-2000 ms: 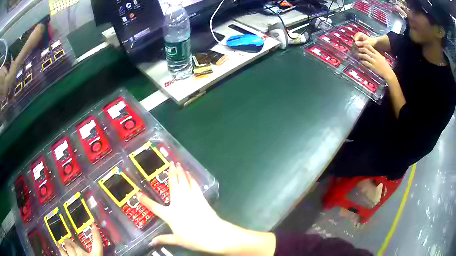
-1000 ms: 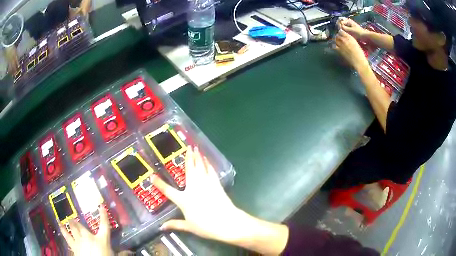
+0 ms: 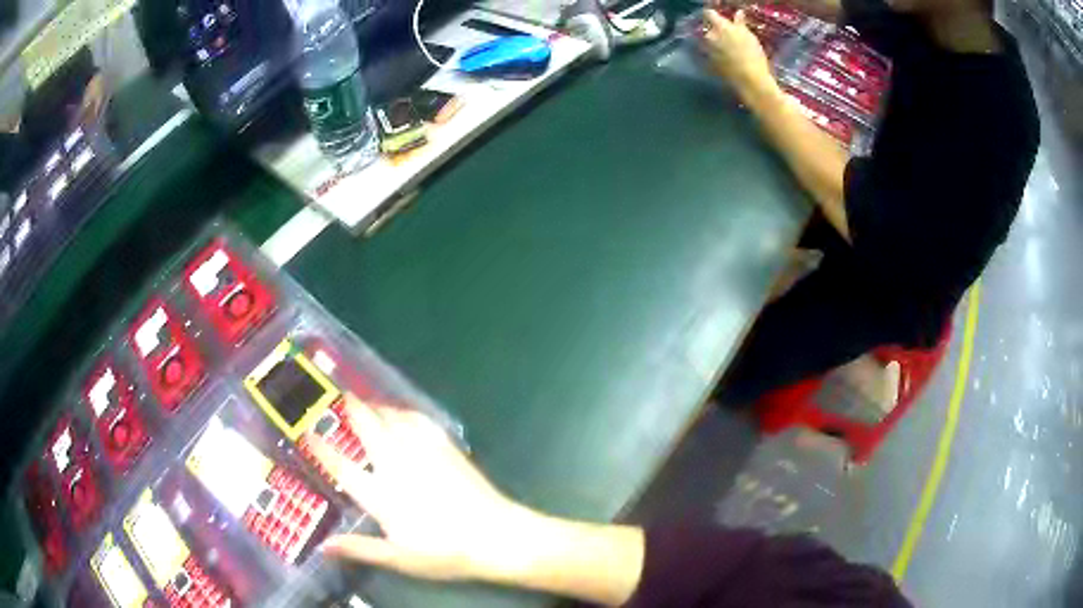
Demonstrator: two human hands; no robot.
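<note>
A clear blister tray [image 3: 311, 311] lies at the lower left. Its far row holds red feature phones back side up [image 3: 229, 291], with white label areas. Its near row holds phones keypad side up. The rightmost of these [image 3: 291, 392] has a dark screen in a yellow frame. The phone beside it [image 3: 234, 461] has a glaring white screen, and the two further left [image 3: 158, 534] also show pale, bright screens. My right hand [image 3: 416, 481] lies over the rightmost phone's keypad, thumb apart and lower. Its fingertips are blurred. My left hand is not in view.
A water bottle [image 3: 333, 89], a blue object [image 3: 505, 55] and small dark and yellow pieces [image 3: 404, 140] stand on a white shelf. A person in black [image 3: 938, 154] sits on a red stool [image 3: 873, 398] at right, beside more phone trays [image 3: 841, 74].
The view has shifted, and the tray sits lower and further left. Three near-row screens have turned bright one after another. My left hand has gone out of view. My right hand stays at the rightmost phone.
</note>
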